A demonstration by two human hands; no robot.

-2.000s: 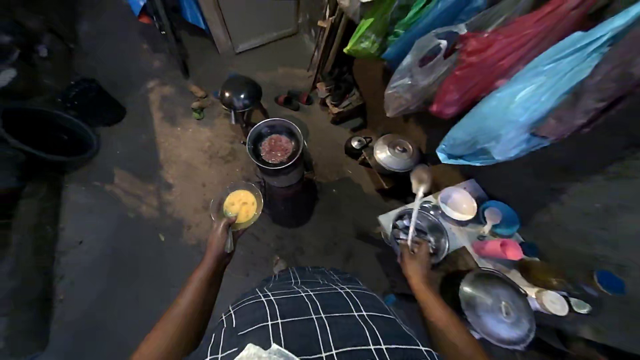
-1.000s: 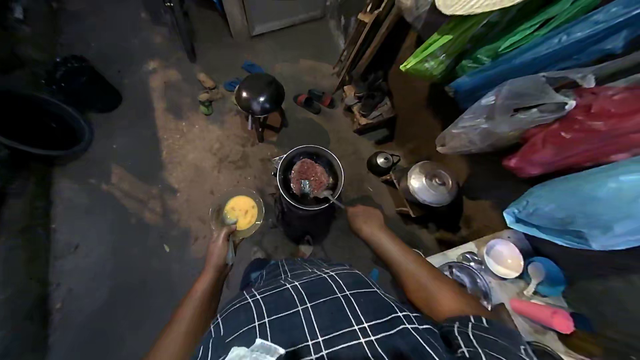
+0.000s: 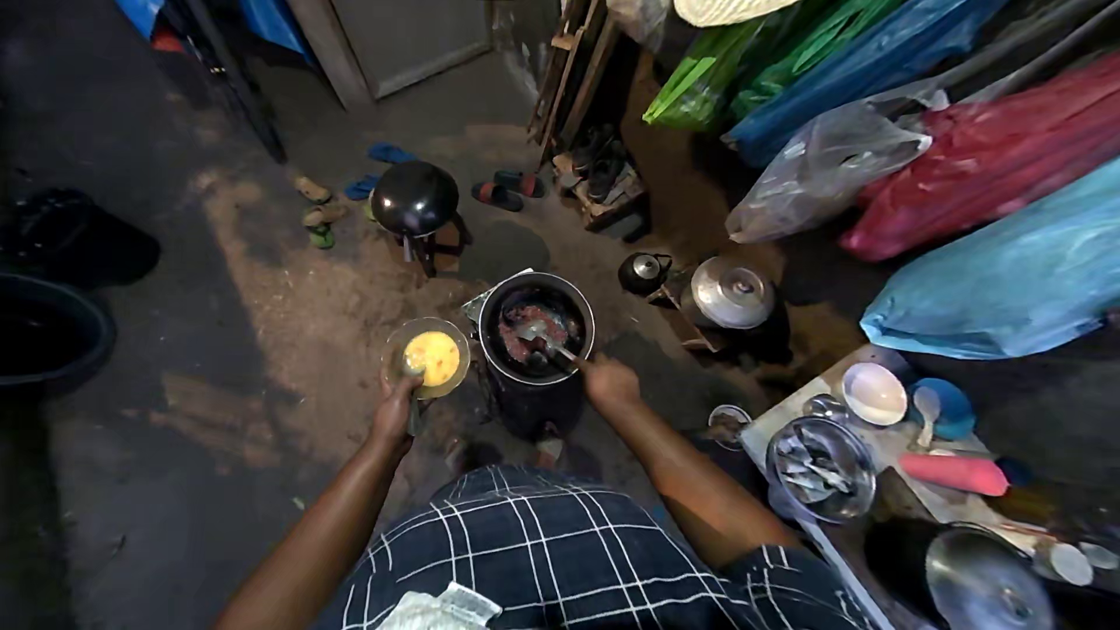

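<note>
My left hand [image 3: 398,402] grips the rim of a clear bowl [image 3: 464,367] with yellow beaten egg [image 3: 433,357] in it, and a metal utensil's handle shows by the fingers. Just right of the bowl, a dark cooking pot [image 3: 536,279] with a pale rim stands on a stove, most of which is hidden. Reddish chopped food [image 3: 516,337] lies inside the pot. My right hand [image 3: 610,383] is shut on the handle of a metal spoon or ladle [image 3: 560,352], whose head rests in that food.
Beyond the pot are a round black pan [image 3: 415,199] on a stand, a kettle [image 3: 646,272] and a lidded metal pot [image 3: 733,293]. At right, a low table [image 3: 792,407] holds a bowl of fish pieces [image 3: 821,471] and other dishes. Plastic bags [image 3: 997,262] hang above it.
My right hand was over the table at right two seconds ago, holding a pale ladle or spoon; it is now at the pot. The red food has been broken up and spread. The egg bowl is nearer the pot.
</note>
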